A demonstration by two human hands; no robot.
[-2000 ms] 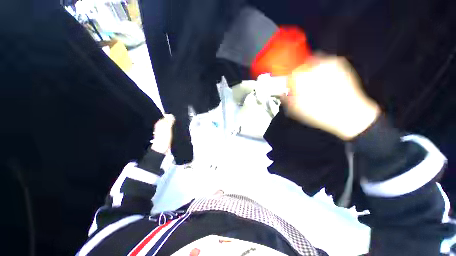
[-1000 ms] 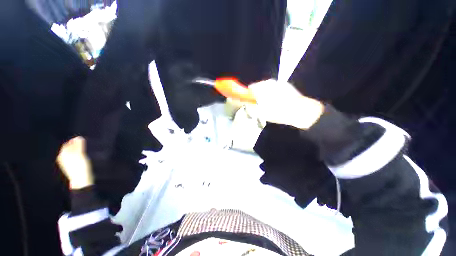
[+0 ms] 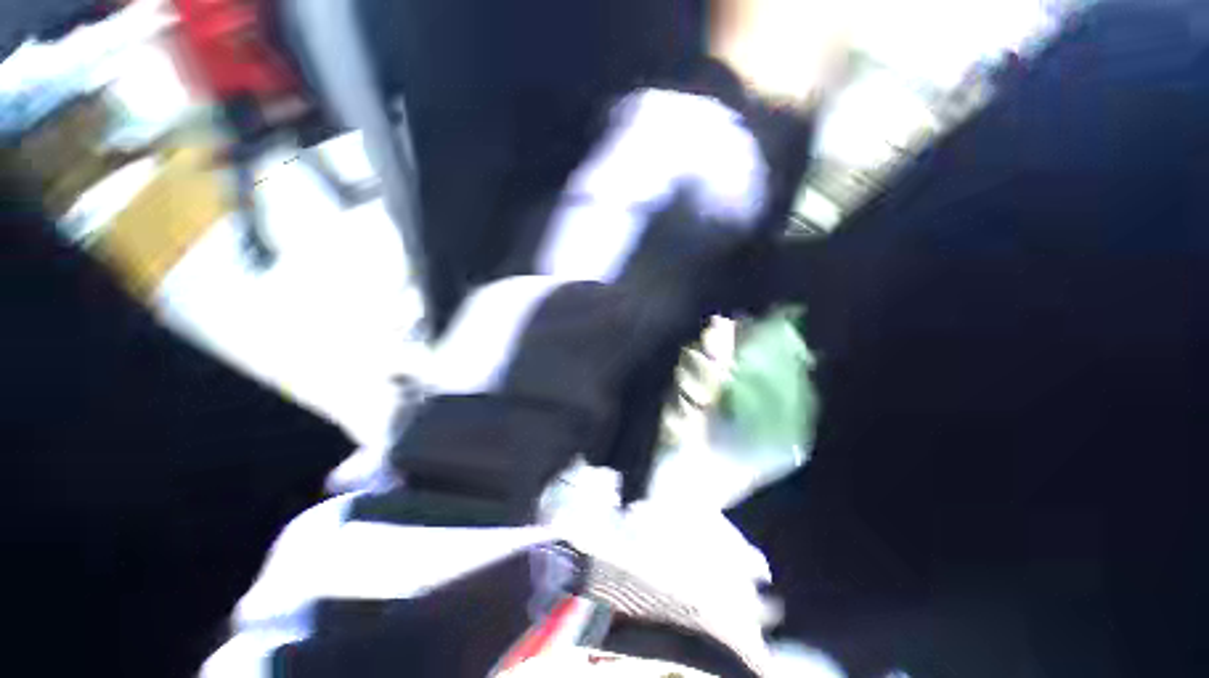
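Black hanging garments fill the right side, the lower left and the upper middle. The picture is strongly blurred. My left arm, in a black sleeve with white bands, reaches from the lower left up across the middle. My left hand is a pale blur cut off by the top edge, beside the upper-middle black cloth; its fingers and any grip cannot be made out. My right hand is out of view, and the red-orange tool does not show.
A tan, box-like shape and a blurred red shape with dark parts below it are at the upper left. A green sack-like shape shows low in the gap right of my arm. Bright floor shows between the left cloths.
My left arm has swung up and across to the top middle. My right hand and the red-orange tool have left the picture. The view has shifted, bringing red, tan and green shapes in.
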